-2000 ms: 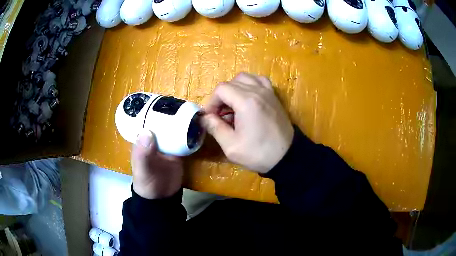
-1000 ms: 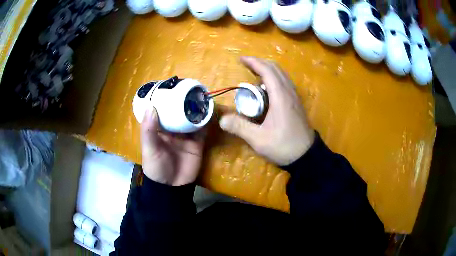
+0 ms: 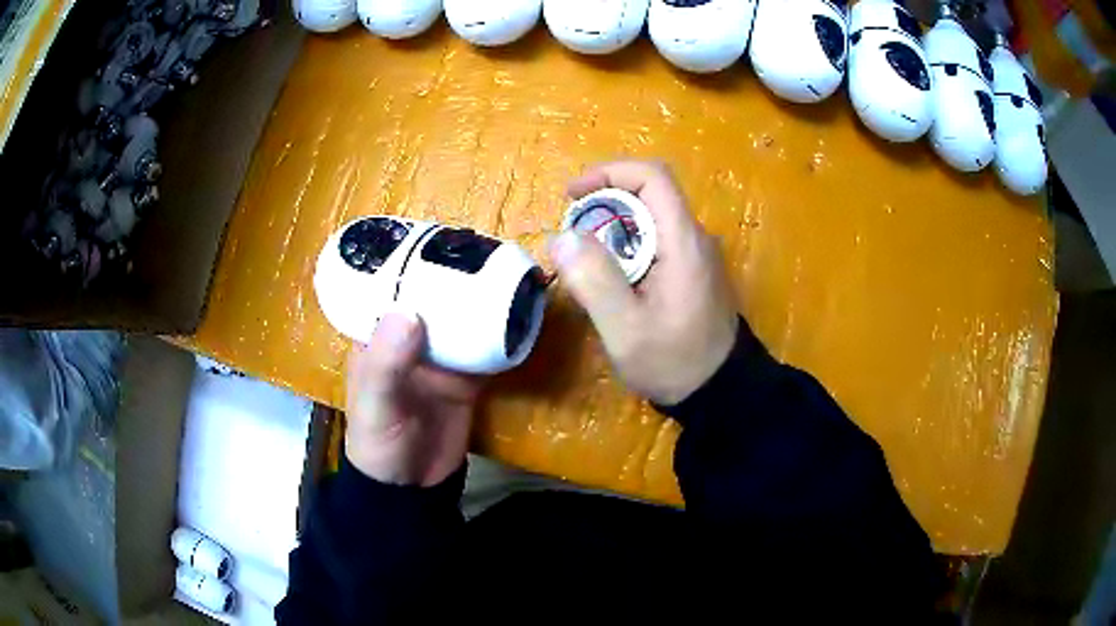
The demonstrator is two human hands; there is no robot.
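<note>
A white camera body (image 3: 459, 306) with two black faces lies across my left hand (image 3: 410, 410), which grips it from below. Its round lens head points left and its dark open end points right. My right hand (image 3: 661, 294) holds a white base cap (image 3: 630, 217) just right of that open end, its hollow inside showing. A thin red wire (image 3: 602, 223) curls inside the cap; a short stretch of wire also shows at the body's open end. The cap and the body are apart. The cap's screw tip is hidden by my right hand.
A row of white bulb cameras (image 3: 798, 51) lines the far edge of the orange-yellow table (image 3: 857, 318). An open brown carton (image 3: 202, 184) heaped with grey base caps (image 3: 122, 171) stands at left. A lower carton (image 3: 149, 477) holds a white sheet and a few bodies (image 3: 202, 572).
The cap came into view in my right hand, first facing the body with wires stretched between, then tilted with wire curled inside. The body has turned so its black faces show more.
</note>
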